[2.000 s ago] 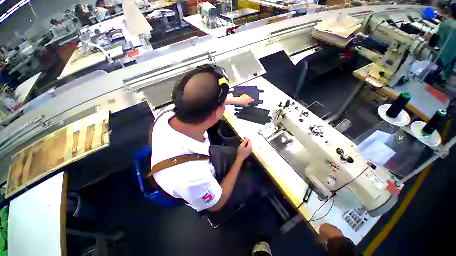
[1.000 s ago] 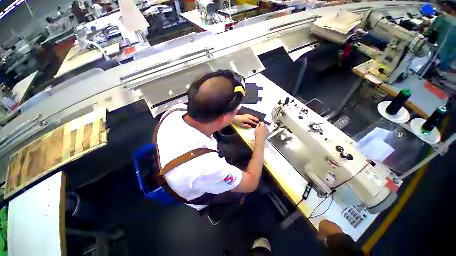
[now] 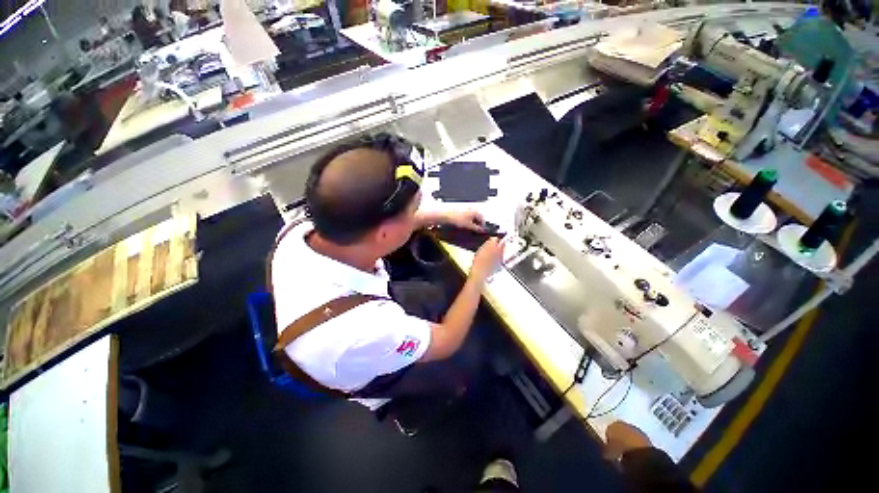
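Note:
My right hand [image 3: 626, 441], partly cut off by the lower edge, is at the near edge of the white sewing table [image 3: 516, 313]; its fingers are not clear. My left hand is out of the picture. A cream-white industrial sewing machine [image 3: 617, 265] stands on the table. A seated operator [image 3: 337, 279] has both hands near its needle end, with a small dark piece [image 3: 490, 229] at the fingers. A flat black bag piece [image 3: 464, 181] lies on the table beyond the hands.
Dark green thread cones [image 3: 754, 193] stand on white discs at right. A wooden board [image 3: 106, 289] and a white panel [image 3: 63, 424] are at left. A blue crate [image 3: 262, 337] is behind the operator. Beige panels [image 3: 636, 50] lie on the line.
The operator's hands have moved from the black pieces to the machine's needle end. The operator leaned forward, then back. My right hand stays at the table edge.

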